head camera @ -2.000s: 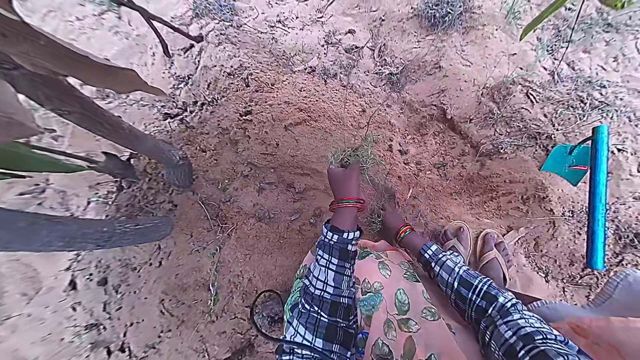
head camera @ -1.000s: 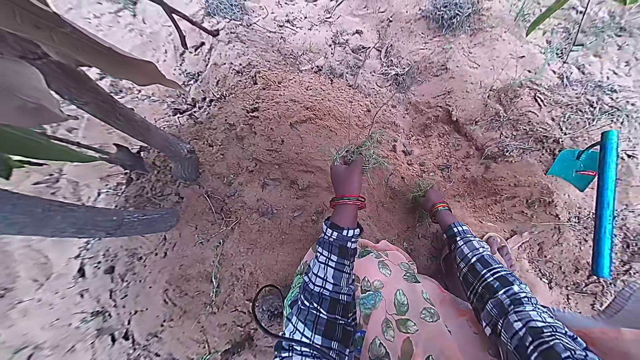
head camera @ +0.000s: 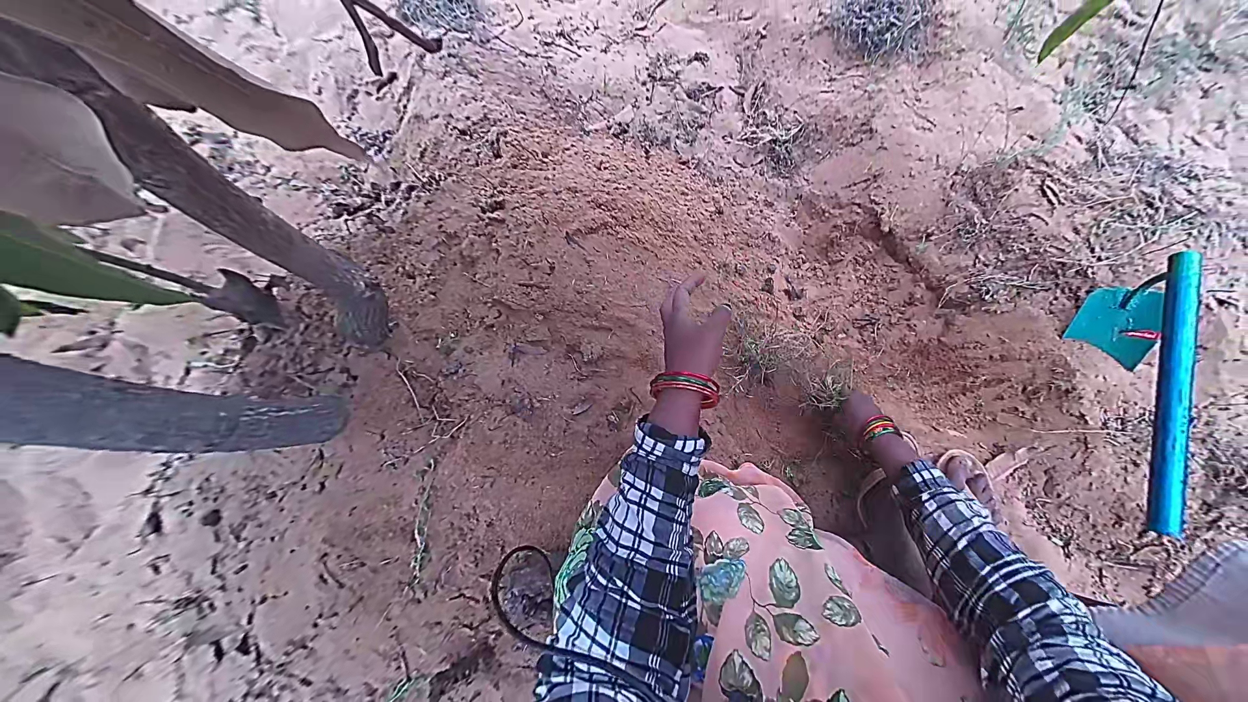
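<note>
My left hand (head camera: 694, 336), with red and green bangles at the wrist, is over the reddish soil with its fingers apart and nothing in it. Just right of it a tuft of pulled grass (head camera: 765, 353) lies on the ground. Lower right, my right hand (head camera: 858, 414) is closed on a small clump of grass (head camera: 827, 386), close to my sandalled feet. Its fingertips are partly hidden by the grass.
A hoe with a blue handle (head camera: 1175, 390) and teal blade (head camera: 1119, 324) is at the right. Woody stems (head camera: 363, 310) with large leaves stand at the left. A black cord loop (head camera: 499, 595) is beside my patterned garment. Dry twigs (head camera: 1004, 244) lie at the upper right.
My left hand has let go of the grass it held, which now lies beside it. My right hand, with grass in it, has come closer to the left one since a second ago.
</note>
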